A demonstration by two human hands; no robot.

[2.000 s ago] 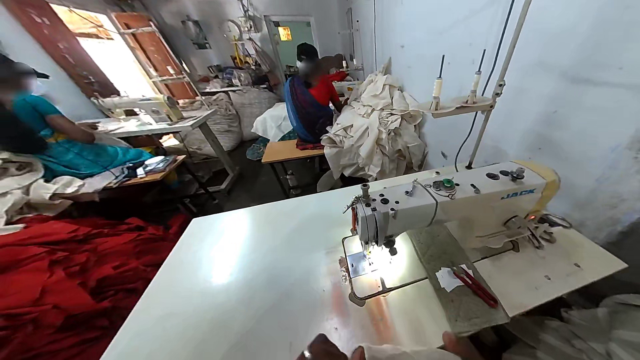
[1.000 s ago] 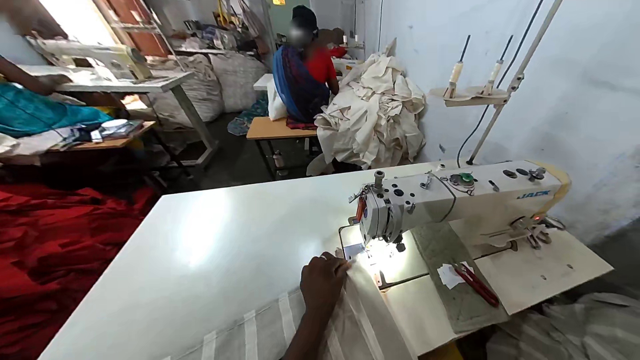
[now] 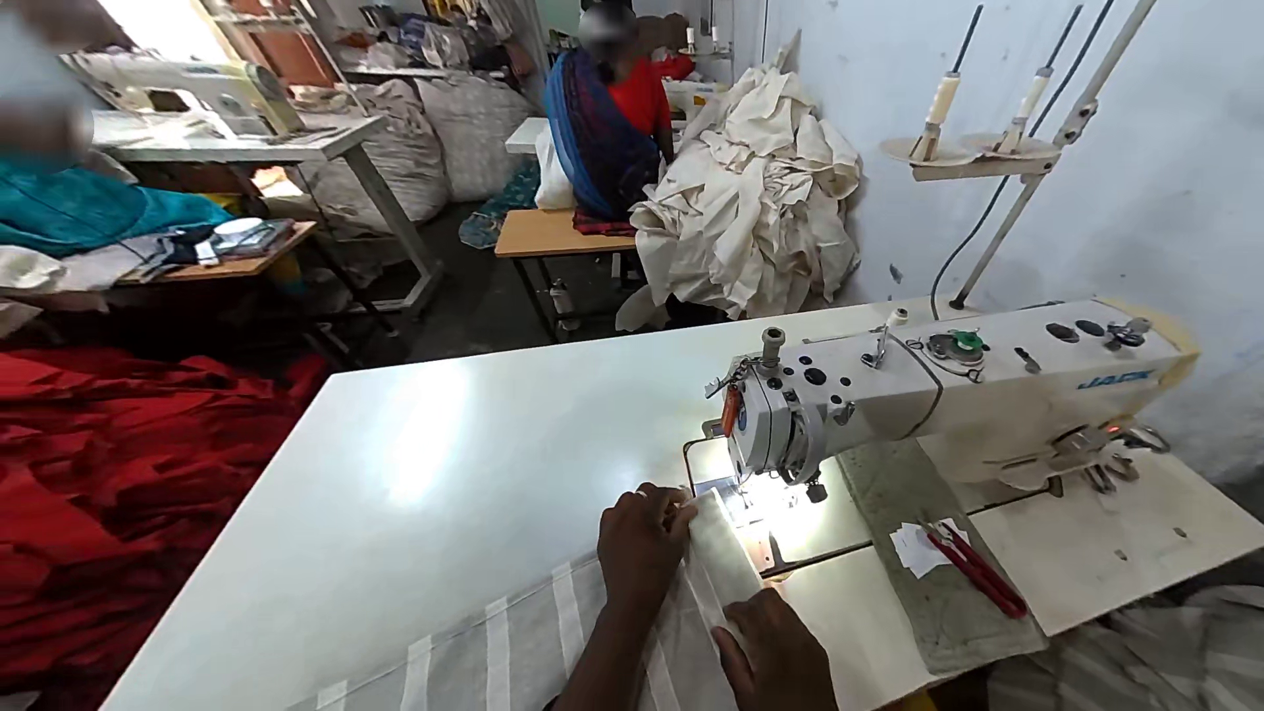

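My left hand (image 3: 642,543) pinches the top corner of a grey fabric with white stripes (image 3: 494,642), just left of the lit needle area of a Jack sewing machine (image 3: 948,385). Lower down, my right hand (image 3: 775,647) lies on the fabric's right edge, its thumb and fingers bent over the cloth. The presser foot is lost in the lamp's glare. To the right, red-handled thread snips (image 3: 978,571) rest partly on white paper pieces (image 3: 918,548) on a grey-green cloth (image 3: 899,494).
A thread stand (image 3: 973,153) with two cones rises behind the machine. Red fabric (image 3: 128,513) is heaped left of the white table (image 3: 474,464). Beyond it are a cream cloth pile (image 3: 750,197), a wooden bench (image 3: 563,235), another sewing machine (image 3: 188,94) and people seated at work.
The striped fabric and my left hand have come up beside the needle area. My right hand, out of sight one second ago, now shows on the fabric's edge.
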